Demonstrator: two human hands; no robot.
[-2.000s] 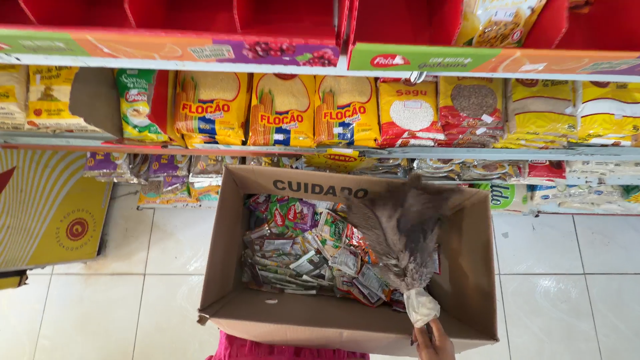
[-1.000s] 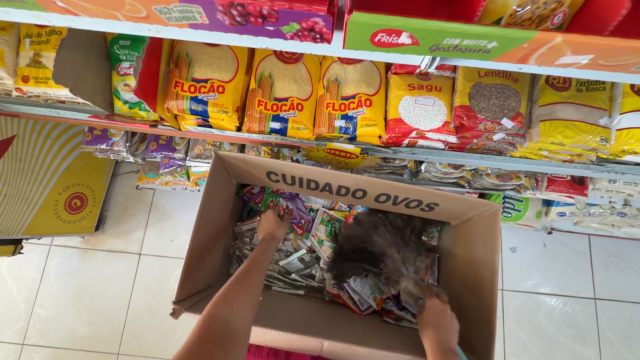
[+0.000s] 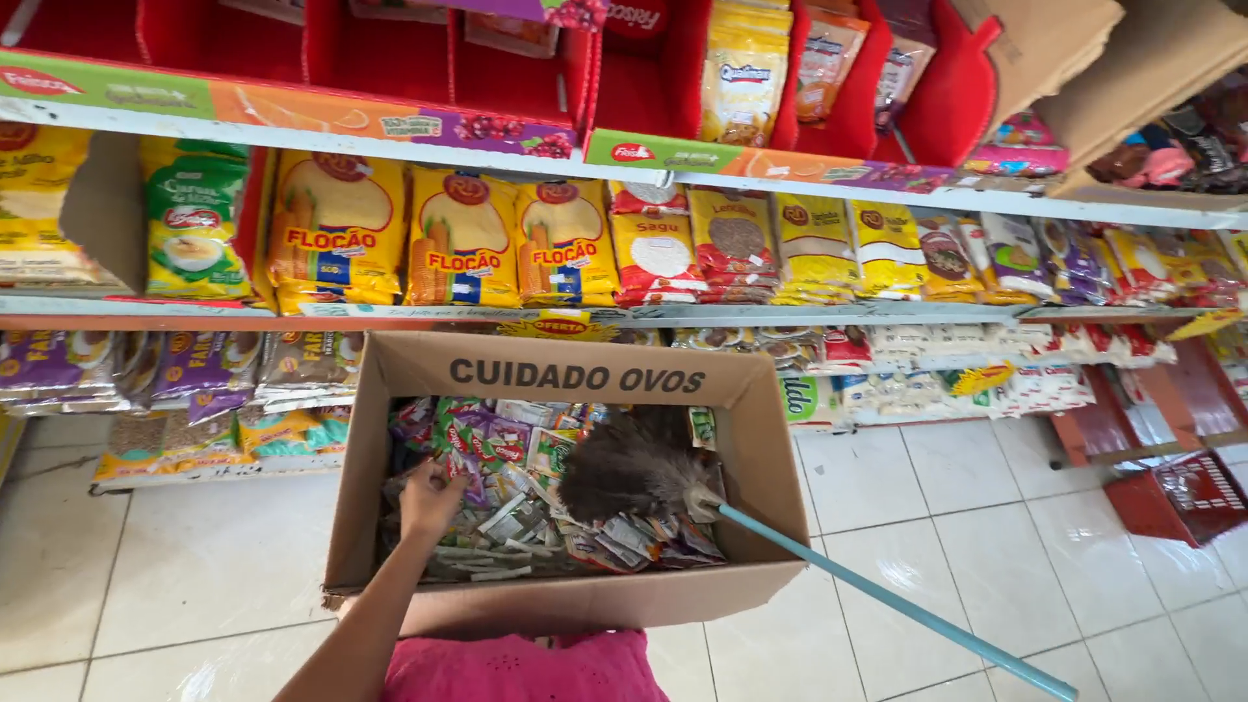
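Observation:
A cardboard box [image 3: 575, 595] bearing printed writing stands open in front of me, full of small packets [image 3: 507, 507]. My left hand [image 3: 432, 499] is inside its left part, fingers curled at purple and green sachets [image 3: 473, 439]; whether they grip one is unclear. A dark feather duster [image 3: 624, 463] lies on the packets at the right side of the box. Its light blue handle [image 3: 897, 600] rests across the box's right front corner and sticks out over the floor. My right hand is out of view.
Shelves [image 3: 390, 317] with yellow flour bags [image 3: 336, 229] run behind the box. Above are red display trays [image 3: 643, 88], some holding packets. A red basket [image 3: 1180, 497] sits on the tiled floor at the right. Low shelf bags [image 3: 214, 434] are close to the box's left side.
My right hand, at the duster one second ago, has left the view. The duster now lies in the box with its handle showing. My left hand, unseen two seconds ago, remains among the packets.

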